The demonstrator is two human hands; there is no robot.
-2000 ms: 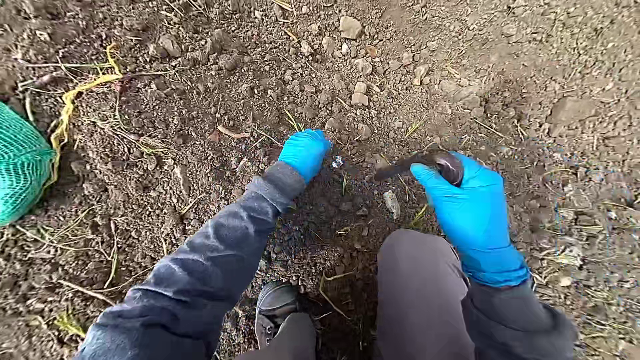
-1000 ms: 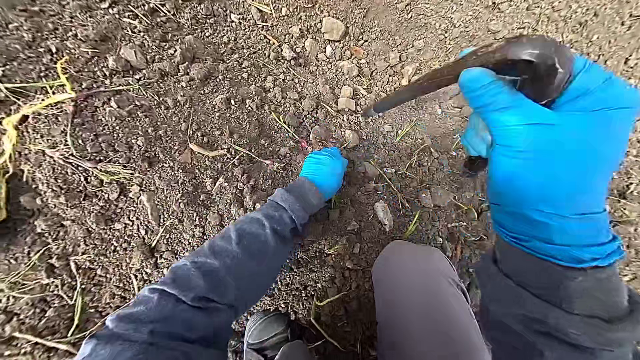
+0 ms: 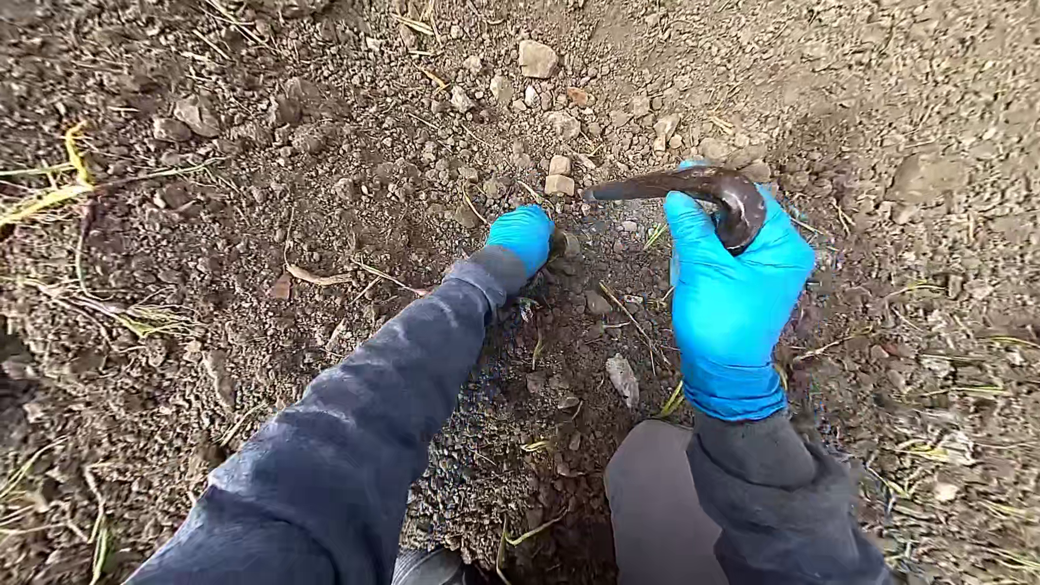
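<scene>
My right hand [image 3: 735, 301], in a blue glove, grips a dark, curved hand tool [image 3: 650, 185], apparently metal and worn smooth. Its tapered end points left, and its hooked part curls between my thumb and fingers. My left hand [image 3: 522, 238], also gloved in blue, is low over the brown soil [image 3: 455, 357] with its fingers curled. Beside those fingers is a small brownish lump [image 3: 558, 244]; whether I hold it, or anything else, is hidden. The tool's tip lies just to the right of my left hand, apart from it.
Small stones [image 3: 559, 176] lie beyond my hands, with a larger pale one [image 3: 537, 59] farther off. A whitish stone [image 3: 622, 380] sits near my knee [image 3: 662, 504]. Yellow twine or stalk [image 3: 61, 193] and dry plant bits lie at the left. My shoe [image 3: 429, 567] shows at the bottom edge.
My right hand, raised close to the camera a second ago, has come down toward the soil with the curved tool still in its grip. The green mesh at the left two seconds ago is out of view.
</scene>
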